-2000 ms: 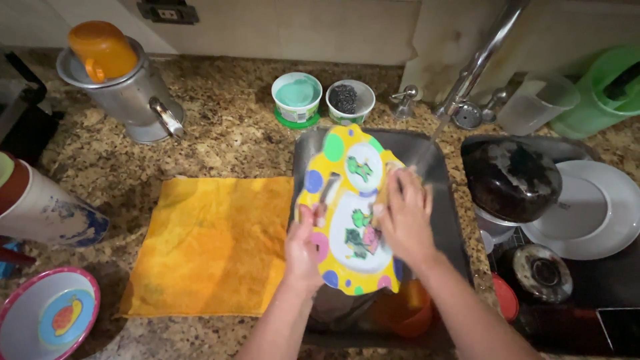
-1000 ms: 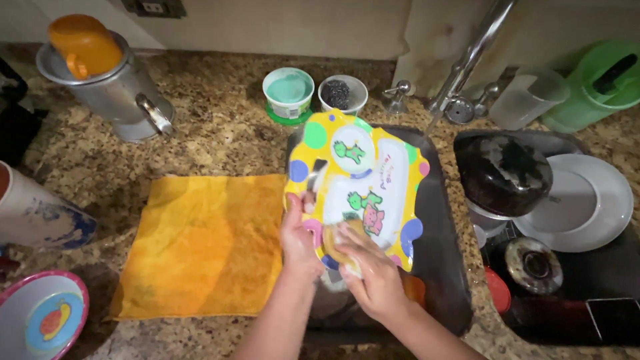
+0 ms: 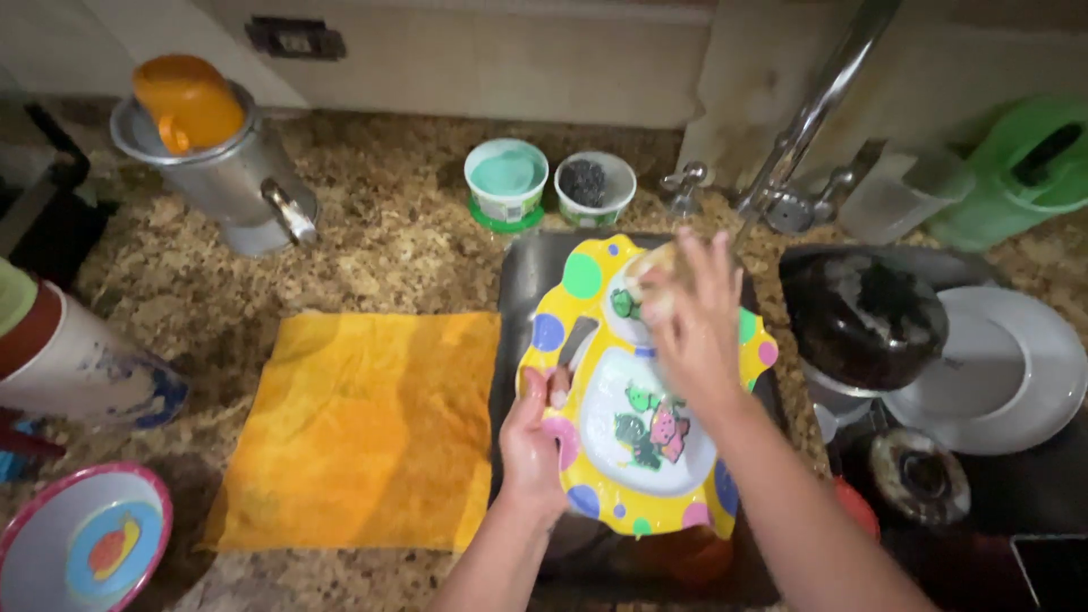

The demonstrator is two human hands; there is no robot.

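A yellow divided children's plate (image 3: 595,365) with colored dots and cartoon animals is tilted over the dark sink basin (image 3: 540,263). My left hand (image 3: 535,433) grips its left edge, with fingers through or behind a slot there. On the plate's upper round compartment, my right hand (image 3: 697,323) presses a pale yellowish sponge (image 3: 663,272), partly hidden by the fingers. The chrome faucet (image 3: 816,102) stands behind the basin at the right.
An orange cloth (image 3: 365,433) lies left of the sink, near a pink-rimmed bowl (image 3: 157,544). Behind stand a tub of teal paste (image 3: 507,183), a tub with a dark scourer (image 3: 595,191) and a metal juicer (image 3: 246,187). Right are a dark pot (image 3: 858,323) and white plates (image 3: 1045,365).
My right hand has moved with the sponge from the plate's lower part up to its upper round compartment. My left hand still holds the left edge.
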